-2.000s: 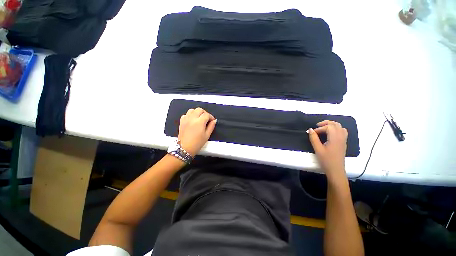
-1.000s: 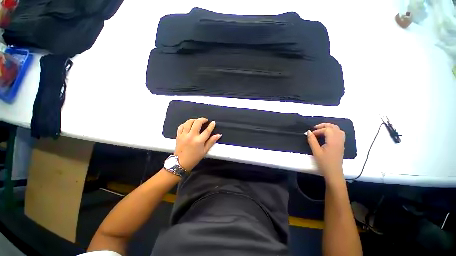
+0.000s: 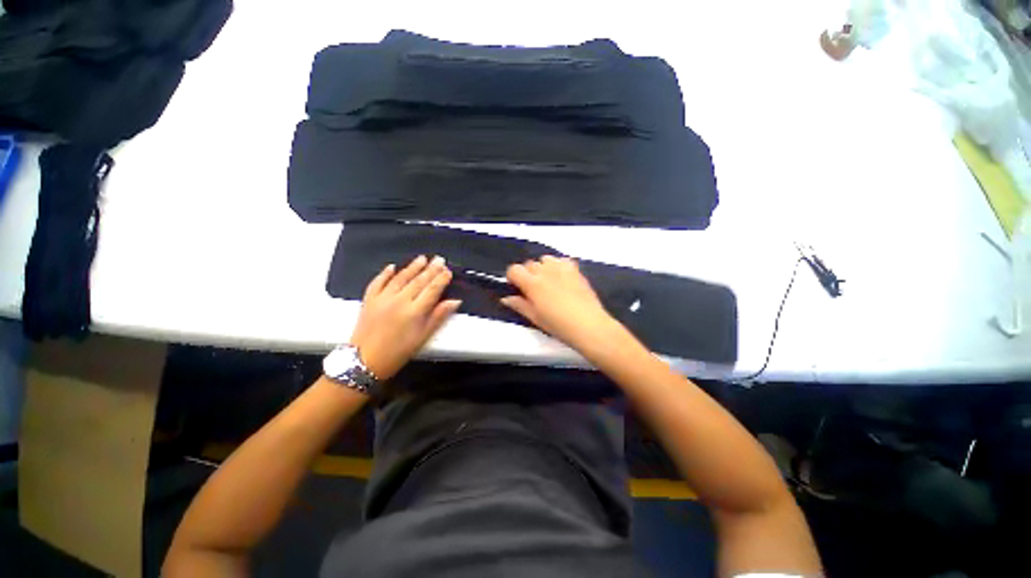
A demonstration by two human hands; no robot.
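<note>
A long black slotted fabric panel (image 3: 690,316) lies on the white table nearest me, its upper edge slightly bowed. My left hand (image 3: 405,303) rests palm down on its left part, fingertips by the slot and thumb apart. My right hand (image 3: 556,296) is on the panel's middle, with fingertips and thumb at the slot; whether it pinches the fabric is hard to tell. A thin white sliver of the slot (image 3: 486,276) shows between my hands. A small white gap shows right of my right hand.
Two thick overlapping black panel stacks (image 3: 497,169) lie behind the panel. Dark snips with a cord (image 3: 825,274) lie right. A black strip bundle (image 3: 66,243) and black cut pieces (image 3: 96,73) are left, with a blue tray edge (image 3: 9,164). Clear bags (image 3: 961,62) and yellow card (image 3: 993,186) are far right.
My right hand has moved left from the panel's right part to its middle, close to my left hand. White gaps now show in the slot. The view has shifted right.
</note>
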